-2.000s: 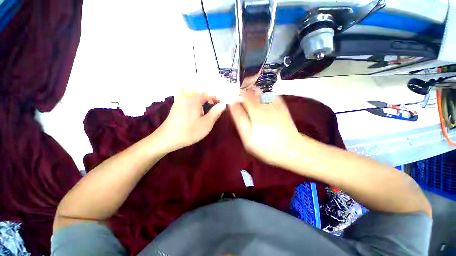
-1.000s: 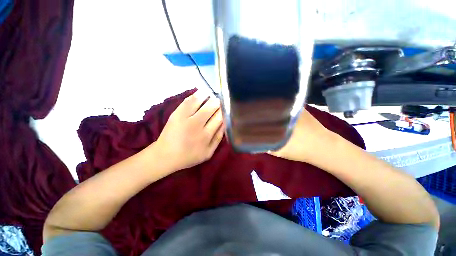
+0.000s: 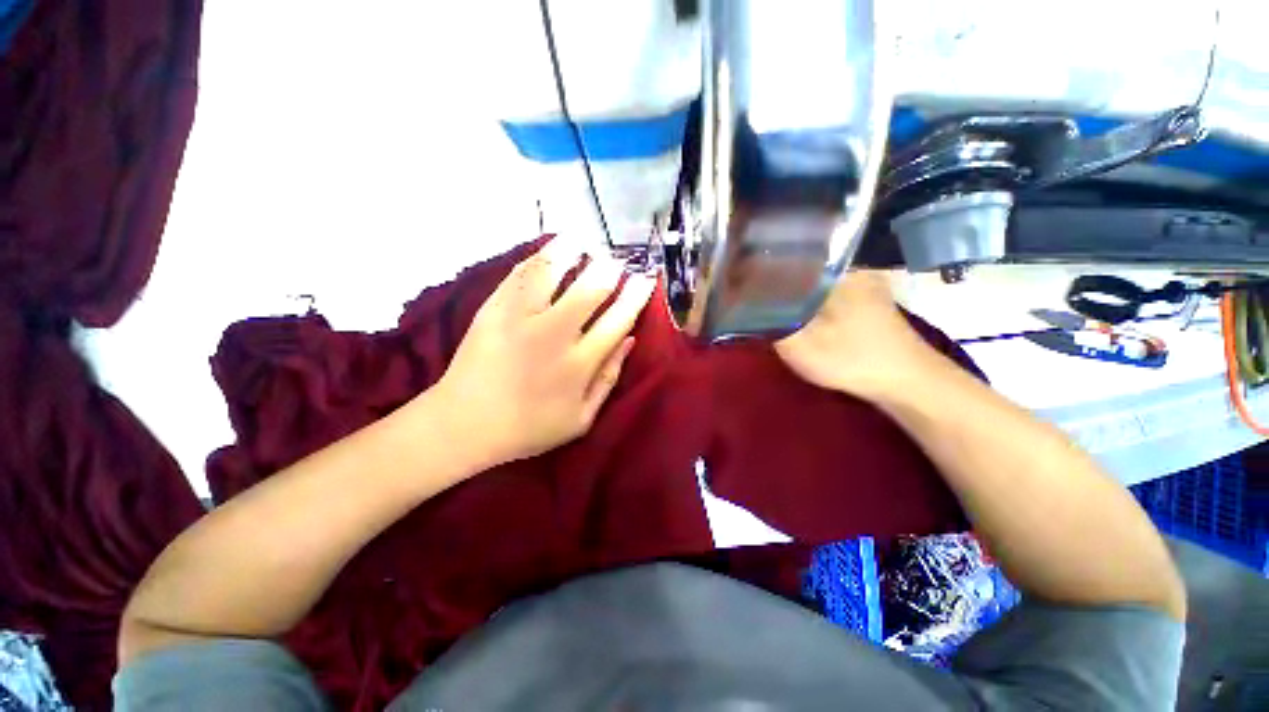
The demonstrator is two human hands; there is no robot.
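The maroon garment piece (image 3: pixel 612 487) lies on the white table and over my lap, with a white patch near its lower middle. My left hand (image 3: pixel 536 348) lies flat on the cloth, fingers slightly spread, fingertips by the needle area (image 3: pixel 643 260). My right hand (image 3: pixel 849 334) rests on the cloth right of the needle; its fingers are partly hidden behind the large curved chrome piece (image 3: pixel 786 264). The white sewing machine (image 3: pixel 612 139) with a blue stripe stands above my hands. A dark thread runs down to the needle area.
A larger maroon garment bundle (image 3: pixel 84 181) hangs at the left. Thread snips (image 3: pixel 1120 345) and black scissor handles (image 3: pixel 1106 295) lie at the right, beside an orange cable (image 3: pixel 1236 362). A blue basket (image 3: pixel 846 584) with shiny scraps stands below. A round grey knob (image 3: pixel 953 230) juts from the machine.
My left hand has gone from a pinch near the needle to lying flatter on the cloth. My right hand has moved rightward, partly behind the chrome piece. The white patch on the cloth shows larger.
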